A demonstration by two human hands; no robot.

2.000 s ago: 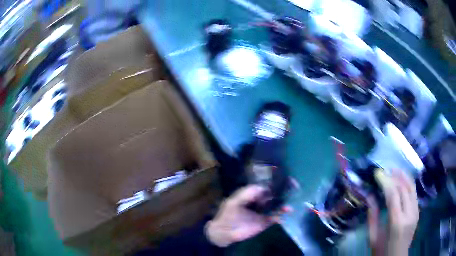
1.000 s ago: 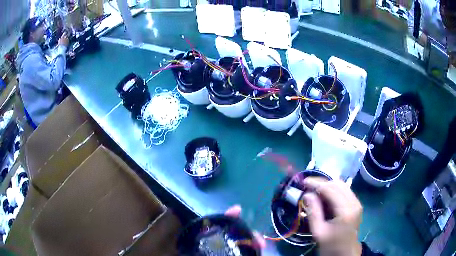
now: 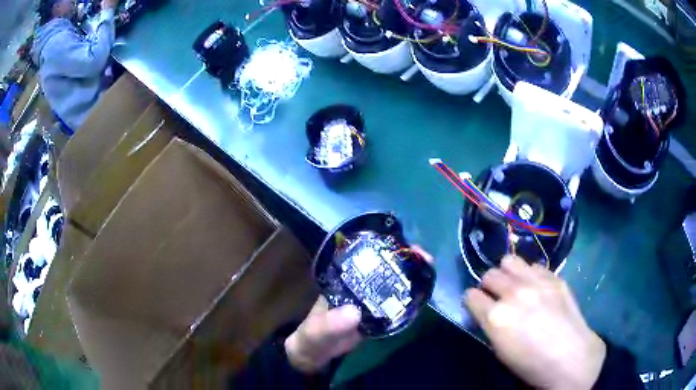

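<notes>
My left hand [image 3: 324,335] holds a black camera head [image 3: 328,263] near the bench edge, its open back up. A silvery main board [image 3: 375,276] shows inside it, with thin coloured leads at its right side. My right hand [image 3: 534,324] is at the near rim of a white camera housing [image 3: 467,255] with a black inside. Its fingertips are at the thin leads there; whether they grip one is hidden. A bundle of red, blue and orange leads [image 3: 488,204] lies across the housing and sticks out to the left, with a white plug at its end.
Another black head [image 3: 336,145] stands on the bench [image 3: 267,171], beyond it a white cord heap [image 3: 269,76] and a black head [image 3: 220,47]. Wired housings [image 3: 454,72] line the back; one with a head [image 3: 637,145] stands right. Brown carton [image 3: 172,251] at left. A person [image 3: 72,65] far left.
The view has tilted down and shifted. The held head has come fully into view, its board facing up. My right hand has moved off the red leads to the housing's near rim.
</notes>
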